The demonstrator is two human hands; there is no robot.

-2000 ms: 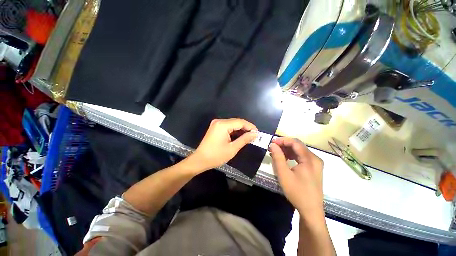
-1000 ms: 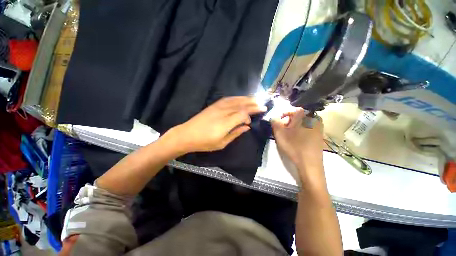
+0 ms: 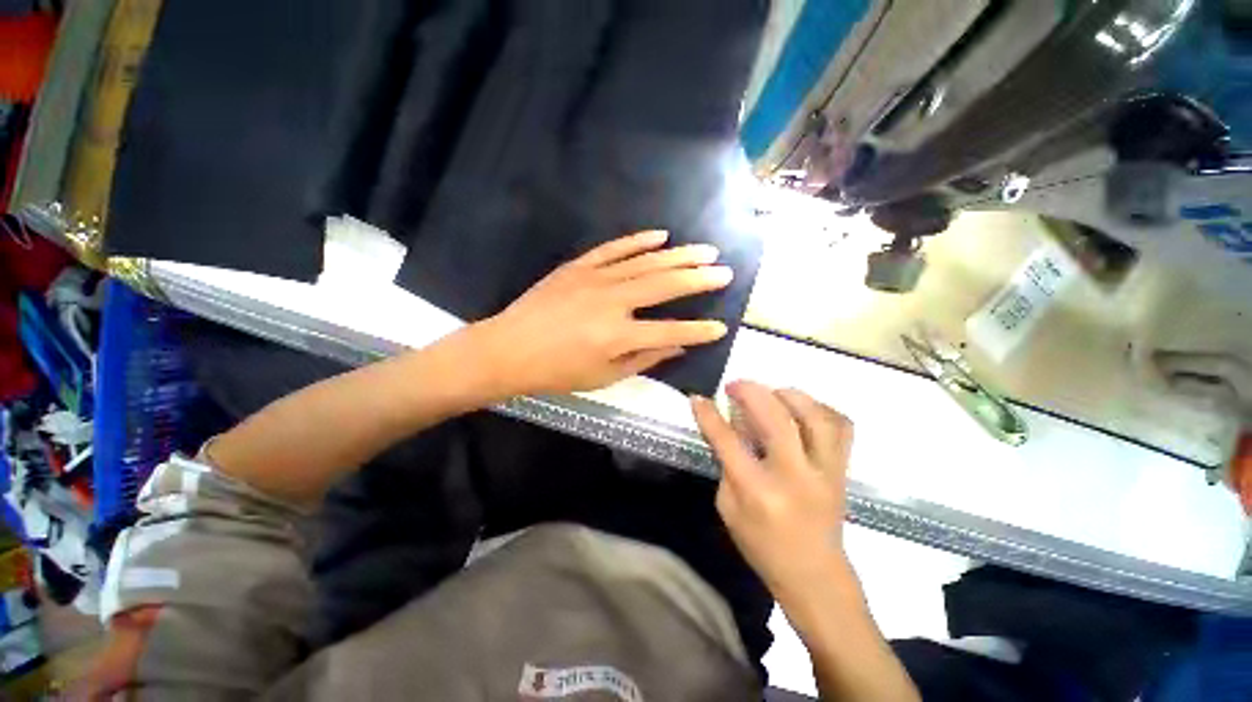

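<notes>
Black cloth (image 3: 453, 165) lies on the white table and runs up to the bright glare under the sewing machine head (image 3: 947, 110). My left hand (image 3: 604, 316) lies flat on the cloth with its fingers spread, just below the glare. My right hand (image 3: 776, 466) pinches the lower corner of the cloth near the table's front edge, thumb and index finger together. The needle and presser foot are hidden in the glare. The white label does not show.
Green snips (image 3: 968, 391) and a white barcode tag (image 3: 1023, 299) lie on the beige machine bed (image 3: 865, 309). A metallic strip (image 3: 906, 514) edges the table. A blue basket (image 3: 131, 398) with offcuts stands at left. Black cloth (image 3: 1071, 617) shows at lower right.
My right hand has left the needle area and moved down to the cloth's corner, where it grips. My left hand has flattened on the cloth. The label between my fingertips earlier is out of sight.
</notes>
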